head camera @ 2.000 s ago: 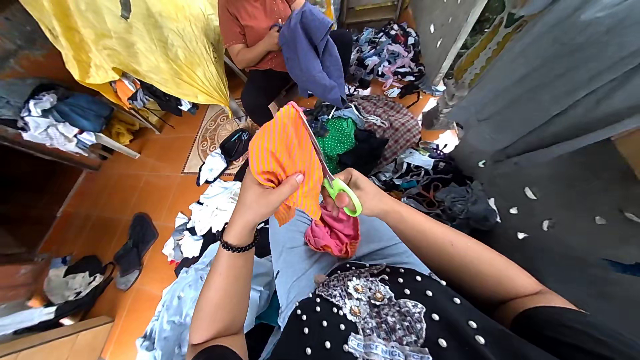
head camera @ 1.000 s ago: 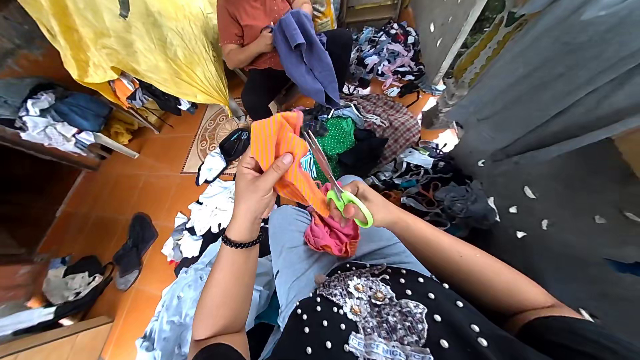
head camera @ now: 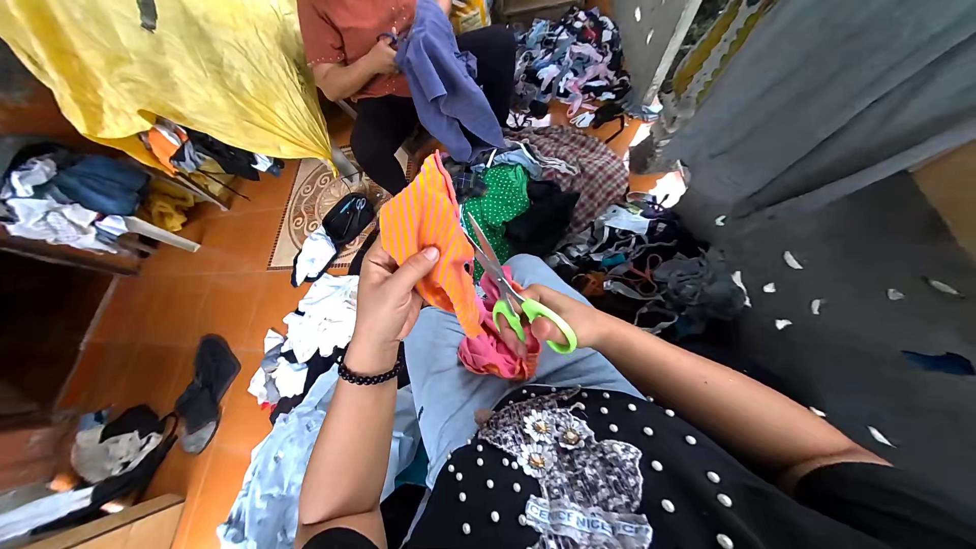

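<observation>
My left hand (head camera: 393, 293) grips an orange and yellow striped cloth (head camera: 427, 240) between thumb and fingers, above my lap. My right hand (head camera: 557, 313) holds scissors with lime-green handles (head camera: 560, 335), fingers in the loops. The blades point up and away, a little parted, beside the right edge of the striped cloth. A pink part of cloth (head camera: 496, 354) hangs below, resting on my jeans near the scissors. Whether the blades touch the cloth, I cannot tell.
Across from me a seated person holds a blue-purple cloth (head camera: 450, 84). Between us lie a green dotted cloth (head camera: 496, 202) and a plaid cloth (head camera: 587, 168). Piles of scraps (head camera: 572, 61) and white cloths (head camera: 324, 316) cover parts of the tiled floor. A grey wall stands at right.
The scissors, beside the raised cloth's edge two seconds ago, show parted blades now and one second ago. The striped cloth has shifted in my left hand. The other person's blue-purple cloth has moved slightly.
</observation>
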